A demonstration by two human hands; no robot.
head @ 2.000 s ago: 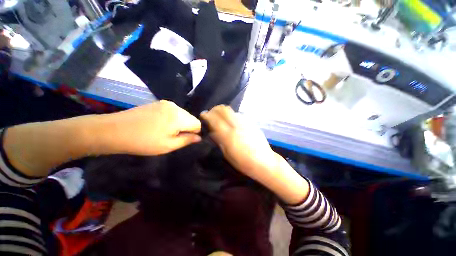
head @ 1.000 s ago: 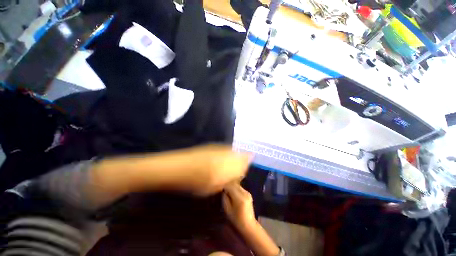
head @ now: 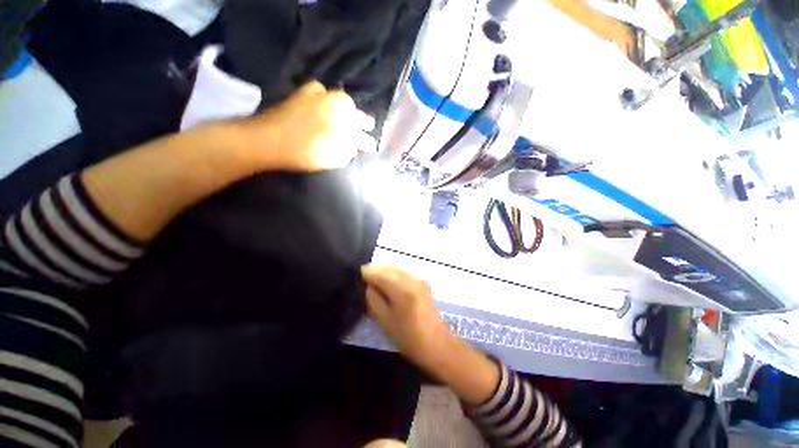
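Observation:
A large black garment (head: 254, 254) covers the lap and the table's left part. My left hand (head: 320, 131) is closed on the garment's upper edge, just left of the sewing machine's needle area, where a bright glare hides detail. My right hand (head: 399, 302) pinches the garment's right edge, lower down near the table's front. The white sewing machine head (head: 561, 175) with a blue stripe stands to the right of my left hand. The needle and presser foot cannot be made out.
Scissors (head: 514, 229) with dark green and orange-brown loops lie on the table, right of the needle area. White pieces (head: 219, 96) lie on black cloth at upper left. A dark control panel (head: 701, 273) is at right. A printed ruler (head: 543, 339) runs along the front edge.
Both hands have moved up from the lap to the table beside the machine, bringing the garment along. The hands are now apart. The view has moved closer to the machine head.

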